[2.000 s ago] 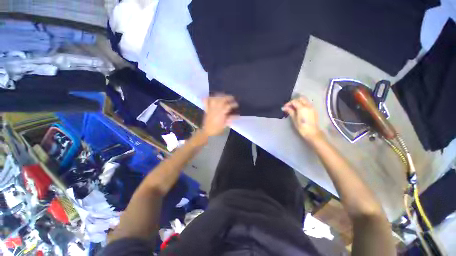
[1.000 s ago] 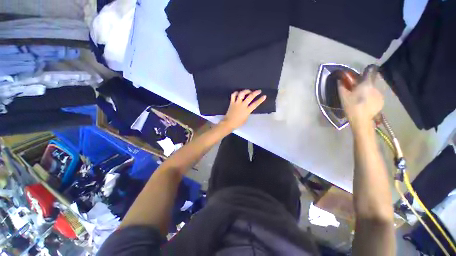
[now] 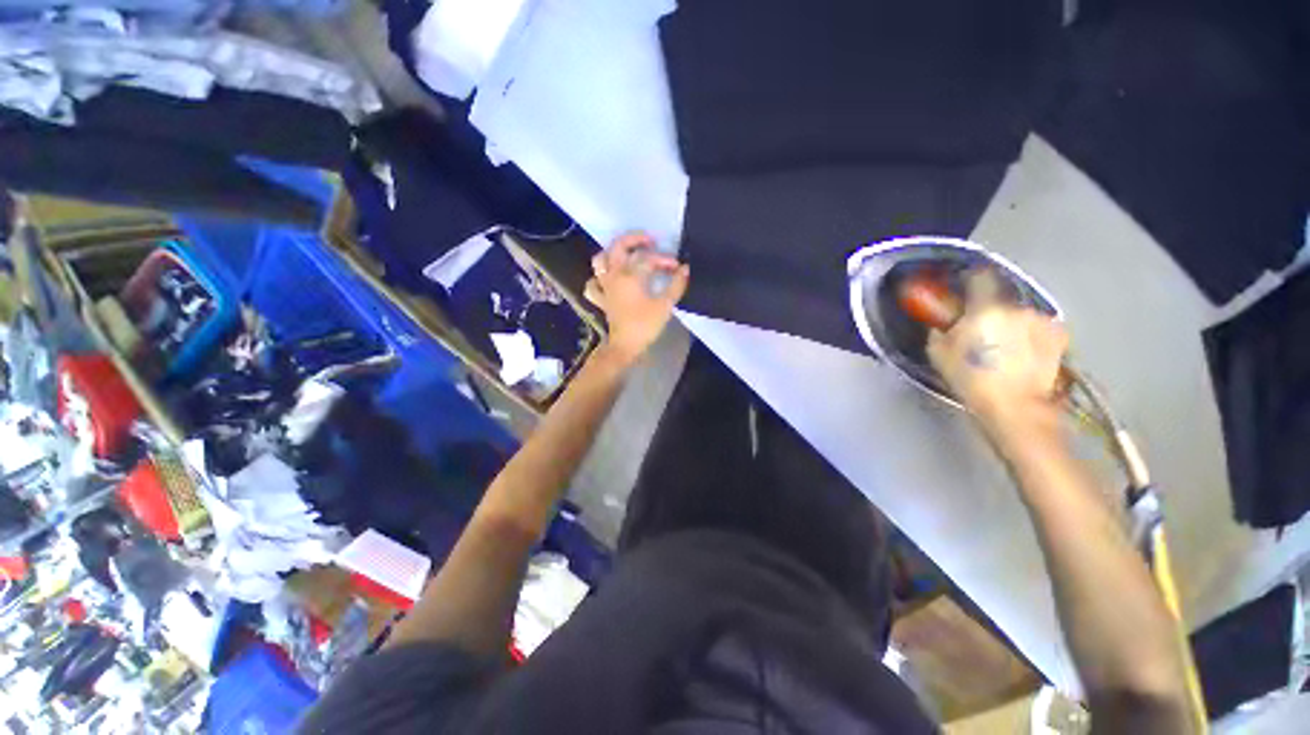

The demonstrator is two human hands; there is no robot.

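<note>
A dark cut fabric panel point(image 3: 805, 244) lies on the pale cloth-covered table point(image 3: 819, 417), its near edge folded or straight close to the table's edge. My right hand point(image 3: 999, 345) is closed on the red-brown handle of the steam iron point(image 3: 898, 273), which sits over the panel's near right part. The iron's pale rim points left. My left hand point(image 3: 637, 295) is at the panel's near left corner, fingers bent; whether it pinches the cloth is hard to tell.
More dark panels point(image 3: 1178, 129) lie at the back and right. The iron's hose and yellow cord point(image 3: 1167, 574) run down the right side. Left of the table are a cardboard box point(image 3: 575, 352), a blue basket point(image 3: 316, 287) and heaped scraps.
My right hand has moved the iron left from the bare table onto the panel. My left hand has gone from lying flat on the panel to its left corner. The view has shifted.
</note>
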